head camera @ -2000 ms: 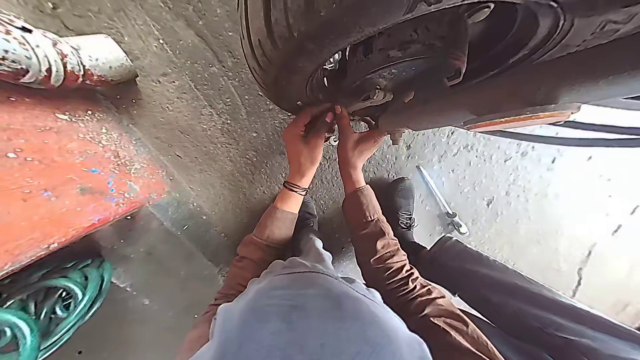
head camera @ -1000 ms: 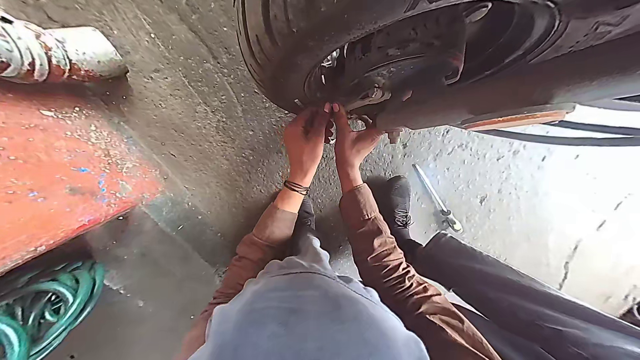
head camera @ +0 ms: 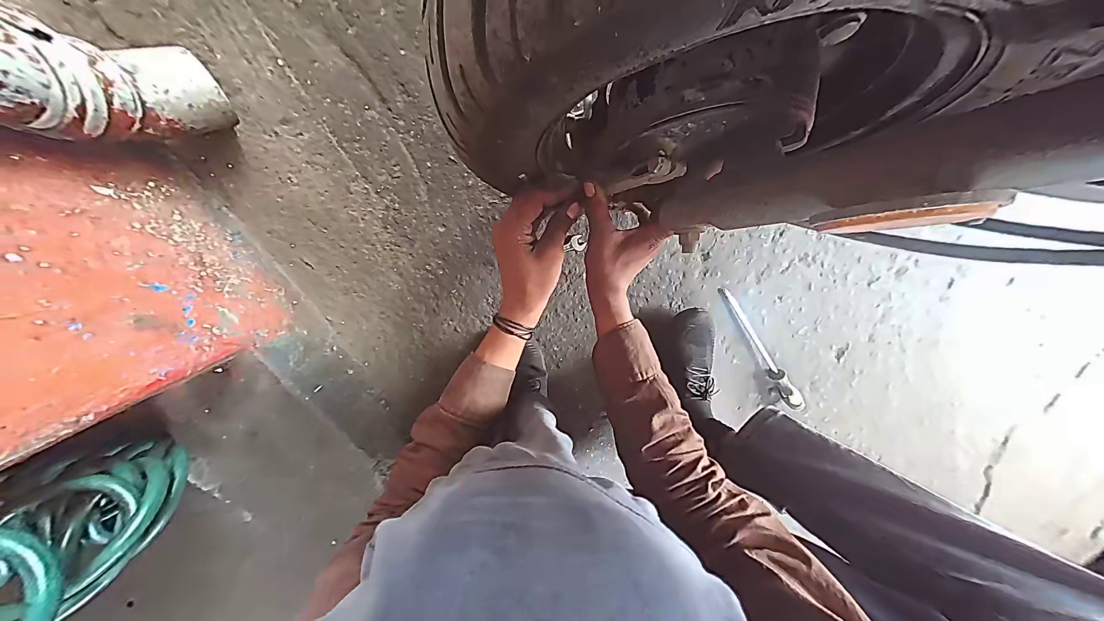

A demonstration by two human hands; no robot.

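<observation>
My left hand [head camera: 533, 246] and my right hand [head camera: 617, 241] meet at the lower edge of a motor vehicle's wheel, beside the black rubber tire [head camera: 509, 95]. Their fingertips come together near a metal arm or lever [head camera: 649, 175] at the hub. Between the hands shows a small shiny metal part [head camera: 576, 244], perhaps the end of a wrench. My left thumb and fingers are pinched, but what lies between them is too small to tell. My right forefinger points up at the same spot, its other fingers spread under the metal parts.
A long-handled ratchet or socket wrench [head camera: 759, 345] lies on the concrete floor, right of my shoe [head camera: 693, 354]. At left are a worn red metal platform [head camera: 121, 302], a paint-chipped pipe [head camera: 172, 90] and a coiled green hose [head camera: 129, 500]. Dark cables [head camera: 975, 246] run at the right.
My left hand's fingers have shifted slightly at the wheel's lower edge. Both hands stay at the same place by the hub.
</observation>
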